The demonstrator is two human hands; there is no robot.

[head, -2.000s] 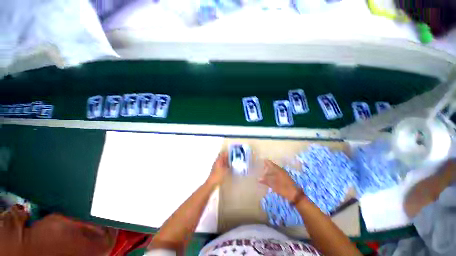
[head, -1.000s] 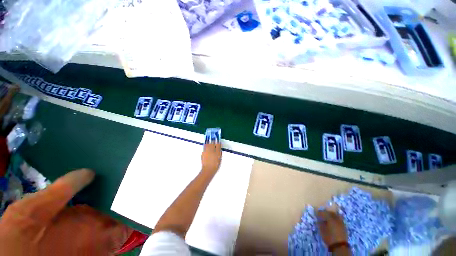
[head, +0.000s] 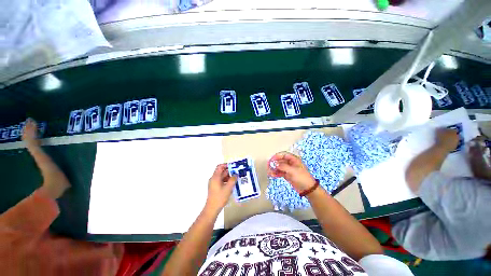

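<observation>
My left hand (head: 221,186) holds one flat rectangular unit (head: 244,180) by its left edge, above the cardboard. The unit has a pale border and a dark blue and white face. My right hand (head: 288,170), with a reddish bracelet at the wrist, pinches a tiny pale part (head: 274,164) to the right of the unit, not touching it. The pile of small blue-white parts (head: 325,159) lies just right of and below my right hand, on the cardboard sheet (head: 237,214).
A green conveyor (head: 188,91) with rows of units runs behind a pale rail (head: 177,133). White sheet (head: 153,188) at left. Thin dark stick (head: 343,186) beside the pile. White roll (head: 402,107) hangs near the slanted post (head: 371,91). Coworkers' arms are at both sides.
My left hand has moved back from the conveyor rail and now holds a unit over the cardboard. My right hand has lifted from the pile with a small part. The view has shifted.
</observation>
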